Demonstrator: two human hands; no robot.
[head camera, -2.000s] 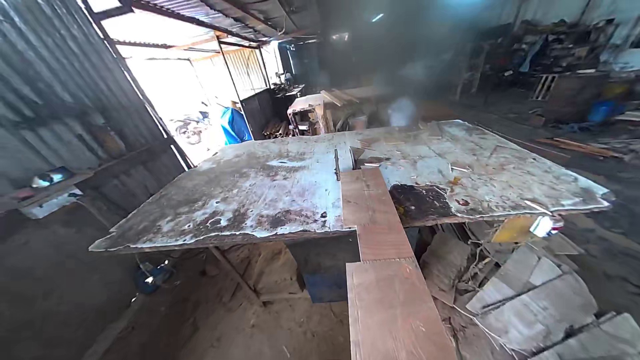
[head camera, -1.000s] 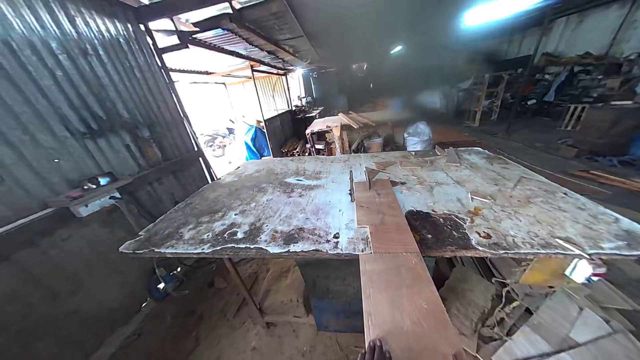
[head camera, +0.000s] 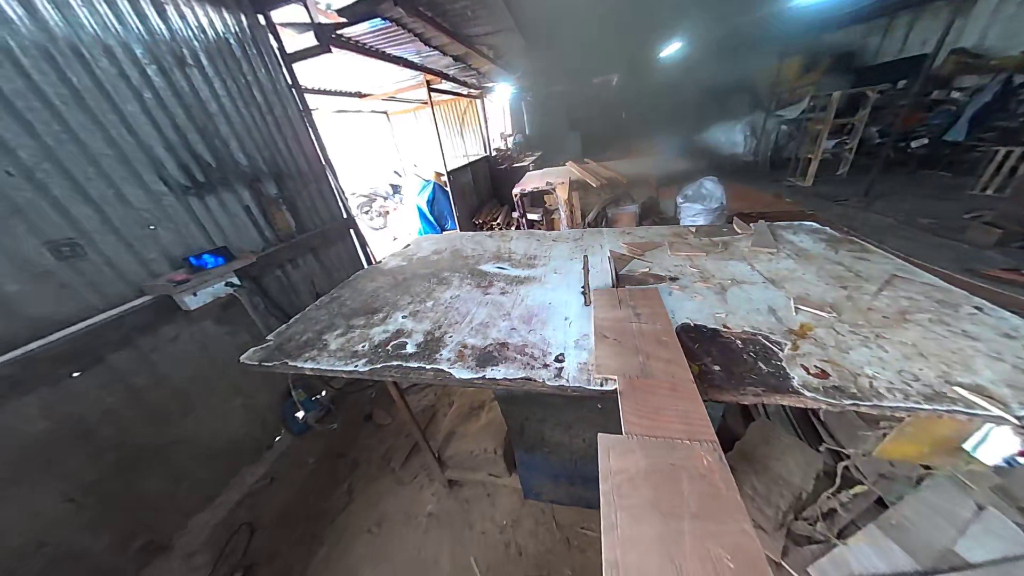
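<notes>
Neither my left hand nor my right hand shows in the head view now. A long reddish-brown wooden board (head camera: 668, 408) with stepped edges lies over the near edge of a large worktable (head camera: 448, 304) and runs down past the bottom of the view. The tabletop has a worn, stained, whitish surface. A thin dark stick (head camera: 586, 280) lies just beyond and left of the board's far end, and thin triangular wood offcuts (head camera: 636, 249) lie behind it. To the board's right is a dark patch (head camera: 732, 358) on the table.
Wood scraps (head camera: 896, 528) are heaped at the lower right. A dark blue bin (head camera: 560, 448) stands under the table. At left, a small shelf (head camera: 200, 276) is fixed along the corrugated metal wall (head camera: 144, 144). Behind the table are a wooden stand (head camera: 548, 192) and a plastic sack (head camera: 702, 202).
Fingers visible on the board at the bottom edge one second ago are out of view. More of the board's wide near part shows now than one second ago.
</notes>
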